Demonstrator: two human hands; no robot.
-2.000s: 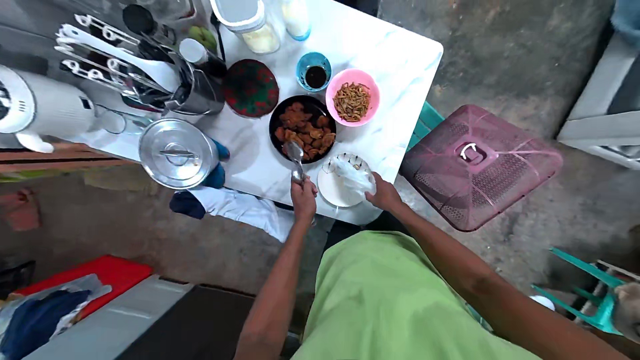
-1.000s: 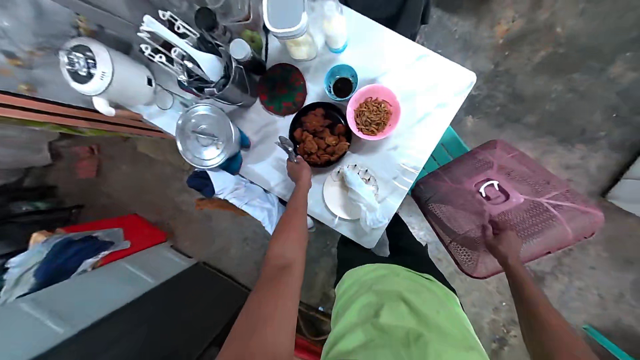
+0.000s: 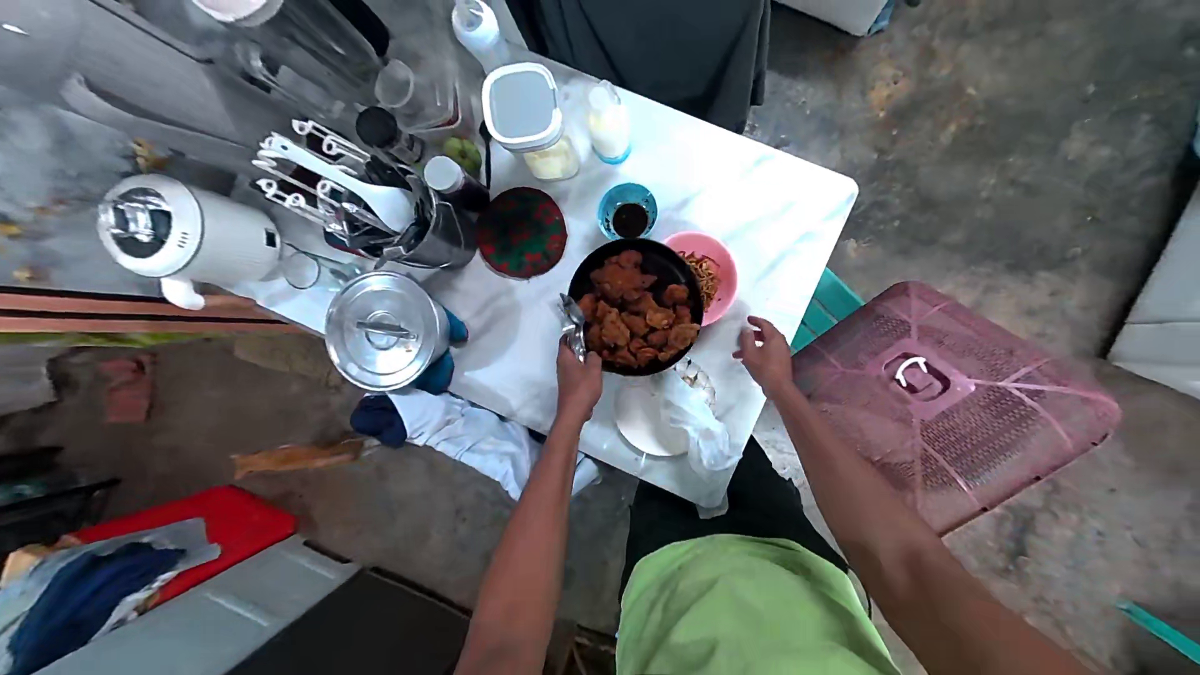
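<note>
My left hand (image 3: 578, 380) grips a metal serving utensil (image 3: 572, 323) at the left edge of a black round pan (image 3: 696, 267); whether it also holds the pan I cannot tell. Browned fried pieces (image 3: 637, 314) fill the pan, which overlaps a pink bowl (image 3: 729, 272) of thin brown food. Fingers apart and holding nothing, my right hand (image 3: 764, 354) is over the table's right edge. A white plate (image 3: 642, 427) lies below the pan, partly covered by a clear plastic bag (image 3: 698, 431). Beyond the pan is a blue cup (image 3: 611, 199) of dark liquid.
A lidded metal pot (image 3: 375, 328), utensil holder (image 3: 445, 230), white electric kettle (image 3: 220, 234), patterned round mat (image 3: 520, 232), lidded container (image 3: 523, 108) and bottle (image 3: 609, 127) stand around the white table (image 3: 769, 192). A pink mesh food cover (image 3: 984, 394) is right of the table.
My right hand has left the pink mesh cover and come back to the table's edge. The pan now overlaps the pink bowl; a second ago the bowl showed almost whole.
</note>
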